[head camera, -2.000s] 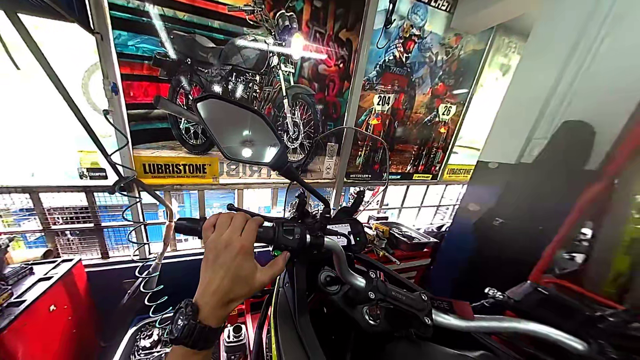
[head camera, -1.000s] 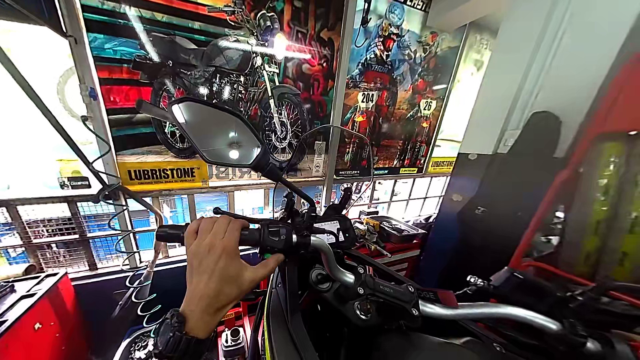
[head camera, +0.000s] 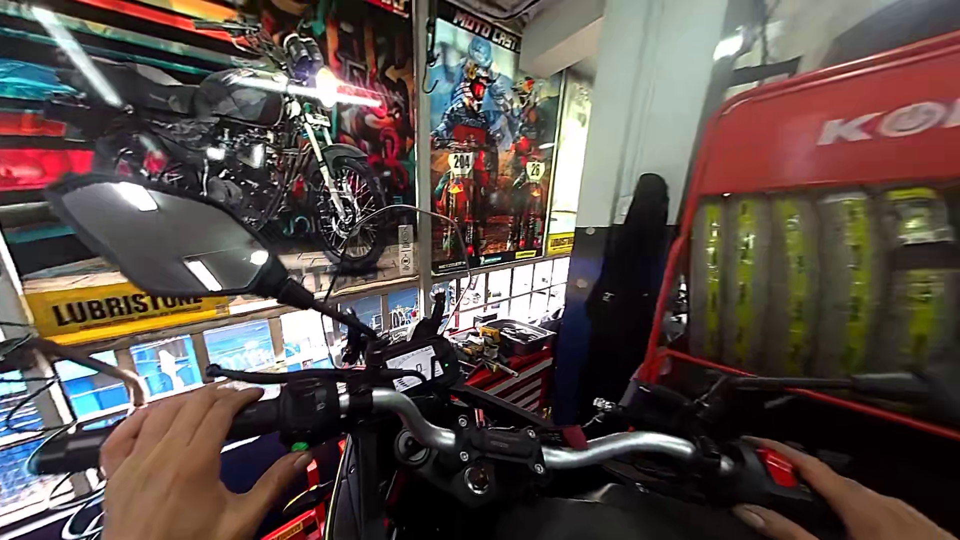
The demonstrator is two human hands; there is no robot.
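My left hand (head camera: 176, 461) lies over the black left grip (head camera: 251, 420) of a motorcycle handlebar, its thumb extended below the switch housing (head camera: 309, 409). At the lower right, my right hand (head camera: 840, 487) is around the right end of the bar, its thumb below and a finger beside the red switch (head camera: 778, 466). Between them runs the silver handlebar (head camera: 637, 448), held by a black clamp (head camera: 499, 444). A lit instrument display (head camera: 416, 367) stands ahead of the bar. The clutch lever (head camera: 262, 373) extends in front of the left grip, and a mirror (head camera: 172, 236) rises above it.
A red tool cabinet (head camera: 517, 386) with tools and a metal tray (head camera: 525, 336) on top stands ahead. A red display rack (head camera: 806, 142) with yellow-marked items is at the right. Beside it, a dark cover hangs near a pillar (head camera: 645, 97). Posters and a barred window line the wall.
My right hand has come into view at the right end of the handlebar. The left hand remains at the left grip. The view has turned to the right.
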